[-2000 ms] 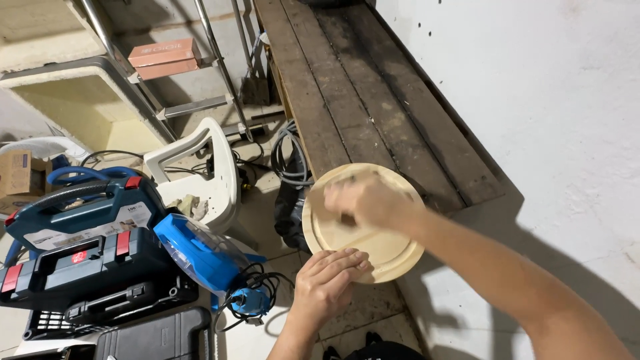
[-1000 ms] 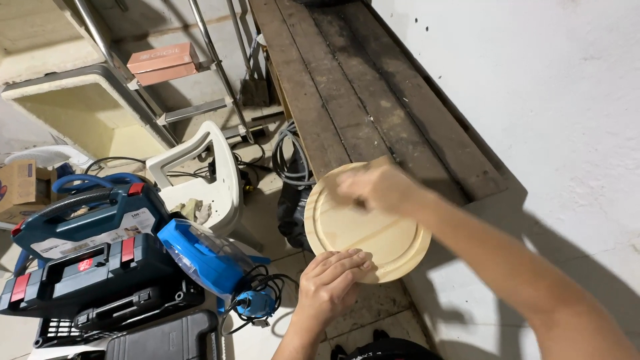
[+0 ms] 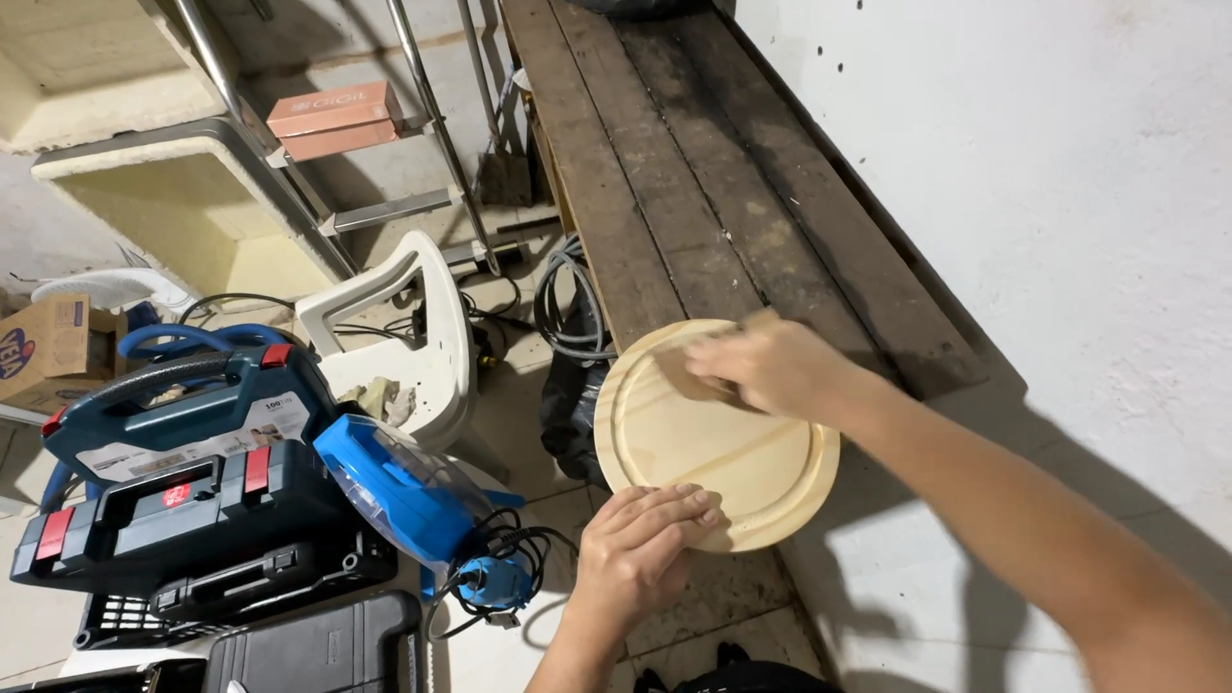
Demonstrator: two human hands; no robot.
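A round pale wooden board (image 3: 712,462) with a groove near its rim lies at the near end of a dark plank bench (image 3: 712,192). My left hand (image 3: 650,539) holds the board's lower left edge, fingers on top of it. Over the upper part of the board is my right hand (image 3: 770,366), blurred, with its fingers closed on a thin brownish piece that looks like sandpaper (image 3: 707,380); its exact kind is not clear.
Left of the bench stand a white plastic chair (image 3: 443,356), a metal ladder (image 3: 385,212) with a pink box (image 3: 335,117), tool cases (image 3: 192,510) and a blue corded tool (image 3: 395,491). Coiled grey cable (image 3: 568,298) hangs by the bench. A white wall (image 3: 1039,173) rises at right.
My right hand shifts over the upper part of the board, blurred in each frame. My left hand stays at the board's lower left edge.
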